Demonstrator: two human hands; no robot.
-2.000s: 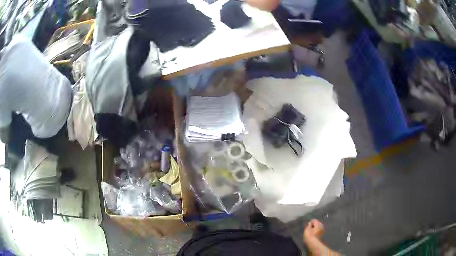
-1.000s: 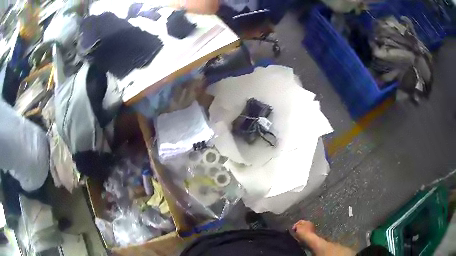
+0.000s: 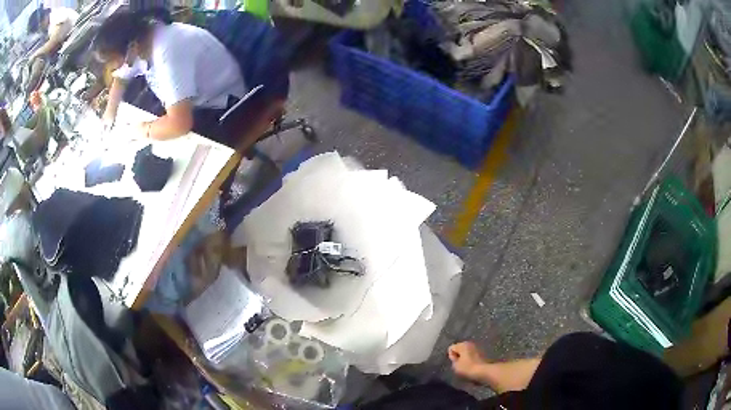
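Note:
My right hand [image 3: 468,361] is at the bottom, right of centre, with its fingers curled; I see nothing in it. My left hand is not in view. A dark tied bundle [image 3: 311,255] with a white tag lies on large white sheets [image 3: 405,272] with irregular edges, beyond my hand and to its left. The hand does not touch the sheets. A paper stack [image 3: 220,316] with a black clip lies left of the sheets, and tape rolls [image 3: 310,350] in a clear plastic bag lie beside it.
A blue plastic crate [image 3: 417,100] holding grey-beige bundles [image 3: 517,40] stands at the top centre. A green plastic crate [image 3: 613,300] is at the right. A person [image 3: 188,72] sits at a white-topped table [image 3: 188,172] with dark fabric pieces [image 3: 88,232]. A yellow line [image 3: 481,188] marks the floor.
The view has turned to the right, so the sheets, table and blue crate have shifted left. The green crate and seated person have come further into view. My right hand remains low in the picture.

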